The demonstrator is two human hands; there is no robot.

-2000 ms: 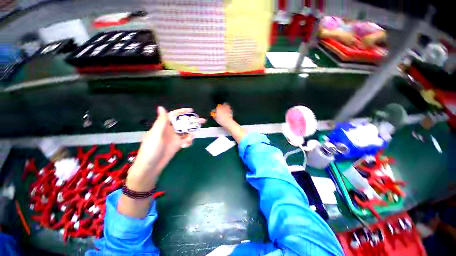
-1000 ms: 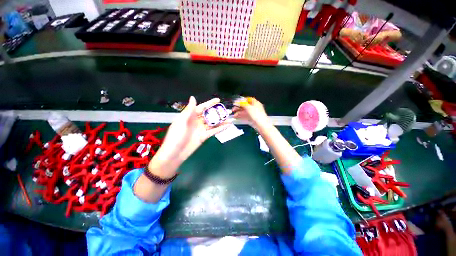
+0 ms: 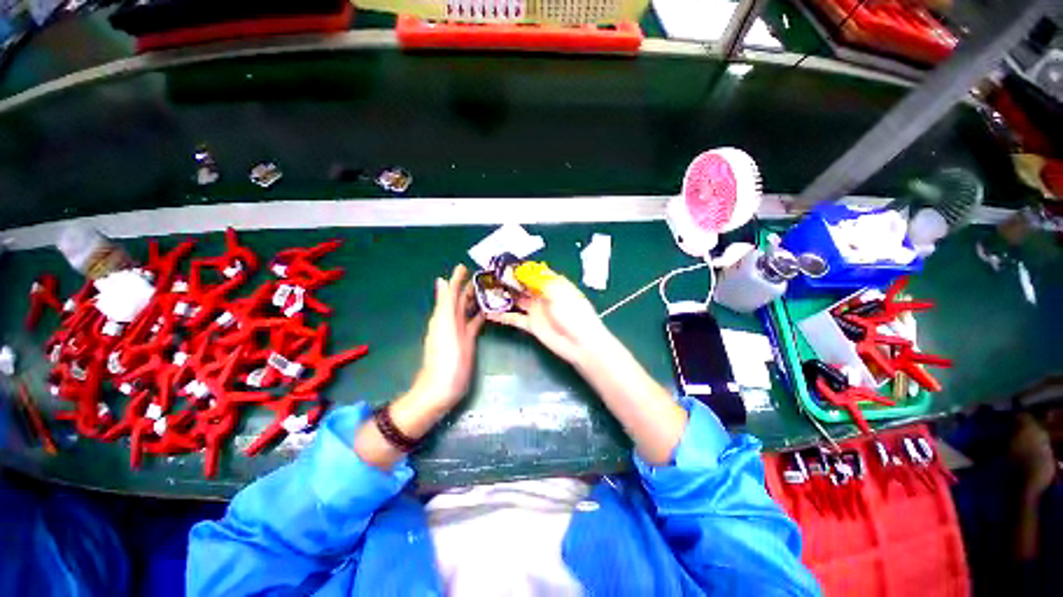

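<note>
A small smartwatch unit (image 3: 495,294) with a dark rim and pale inside is held between my two hands over the middle of the bench. My left hand (image 3: 451,338) touches its left side with the fingertips. My right hand (image 3: 554,313), with yellow finger cots, grips it from the right; a small dark part shows at the top between the fingers. The exact hold of each fingertip is partly hidden. White wiping papers lie just behind the hands (image 3: 508,243) and to the right (image 3: 596,261).
Many red spring clamps (image 3: 187,350) are piled at left. At right are a pink-faced fan (image 3: 720,190), a phone (image 3: 703,356), a grey-white bottle (image 3: 741,280), a blue box (image 3: 830,245), a green basket (image 3: 921,406) and a red tray (image 3: 804,542). Small units lie on the conveyor (image 3: 266,174).
Both hands have drawn back from the conveyor edge to over the bench. The right hand has closed in on the watch unit beside the left. The view has tilted down.
</note>
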